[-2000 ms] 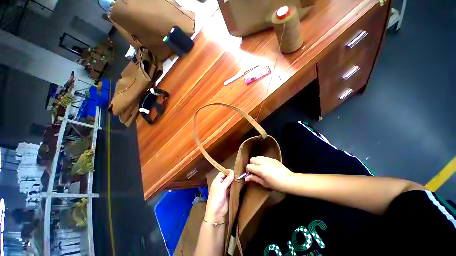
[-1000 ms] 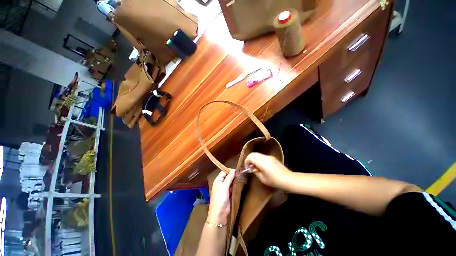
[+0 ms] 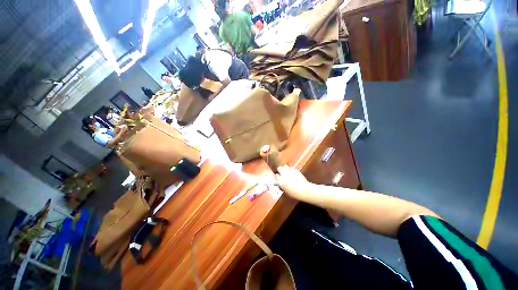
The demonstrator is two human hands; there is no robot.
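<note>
The tan-brown bag (image 3: 271, 272) is at the bottom edge, cut off, with its thin strap (image 3: 227, 224) looping over the desk edge. My right hand (image 3: 292, 182) is on the desk beside the brown thread cone (image 3: 271, 157). A small pale or metallic thing shows at its fingertips; glare and blur hide whether it is gripped. The pink-handled tool (image 3: 257, 193) and a slim pale tool (image 3: 239, 195) lie left of the hand. My left hand is out of the picture.
A tan bag (image 3: 250, 126) stands behind the cone. More bags (image 3: 156, 148), a dark spool (image 3: 185, 169) and a black strap item (image 3: 146, 238) are at the left of the desk (image 3: 187, 215). People bend over work farther back, near stacked brown pieces (image 3: 301, 54).
The view has tilted up and shows more of the room. My right hand has left the bag and reached forward to the desk by the cone. My left hand has gone out of view.
</note>
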